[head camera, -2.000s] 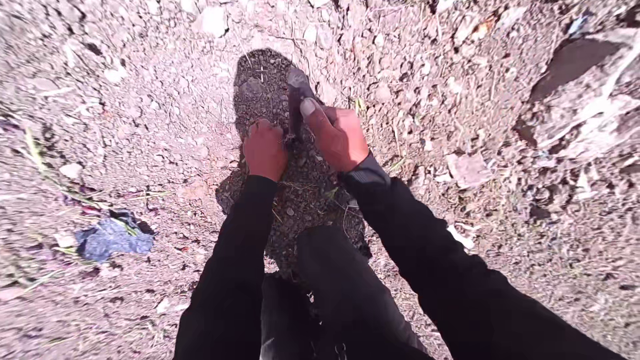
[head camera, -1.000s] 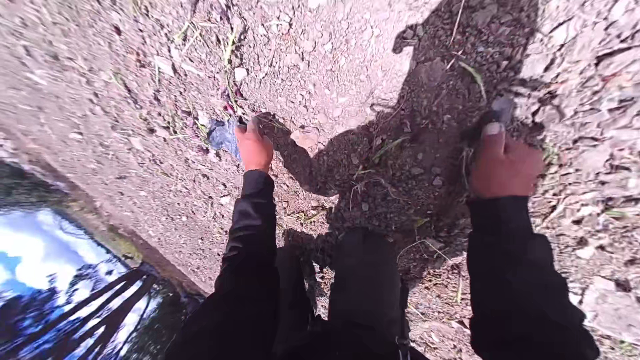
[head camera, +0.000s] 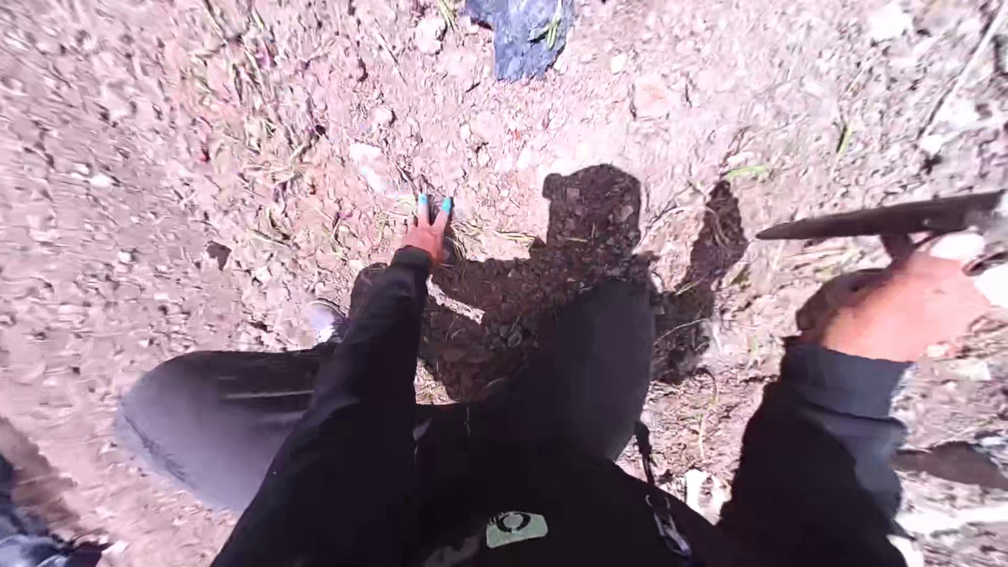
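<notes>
My left hand (head camera: 427, 234) reaches down to the stony soil, two fingers spread with turquoise colour at their tips, and nothing shows between them. A pale stick or root (head camera: 455, 302) lies just below it, in my shadow. My right hand (head camera: 898, 303) is at the right, closed around the handle of a hand tool with a dark, flat, pointed metal blade (head camera: 882, 218), possibly a trowel or small pick. The blade is held above the ground and points left. The handle is mostly hidden by my fingers.
A crumpled blue piece of plastic or cloth (head camera: 526, 39) lies on the ground at the top. Grass tufts (head camera: 268, 134) and loose stones are scattered at left. My bent knee (head camera: 181, 425) is at lower left, with part of a shoe (head camera: 324, 319) near it.
My left hand was at the blue piece a second ago; now it is apart from it, lower on the soil. My right hand still holds the tool, whose blade now shows. The view has turned strongly.
</notes>
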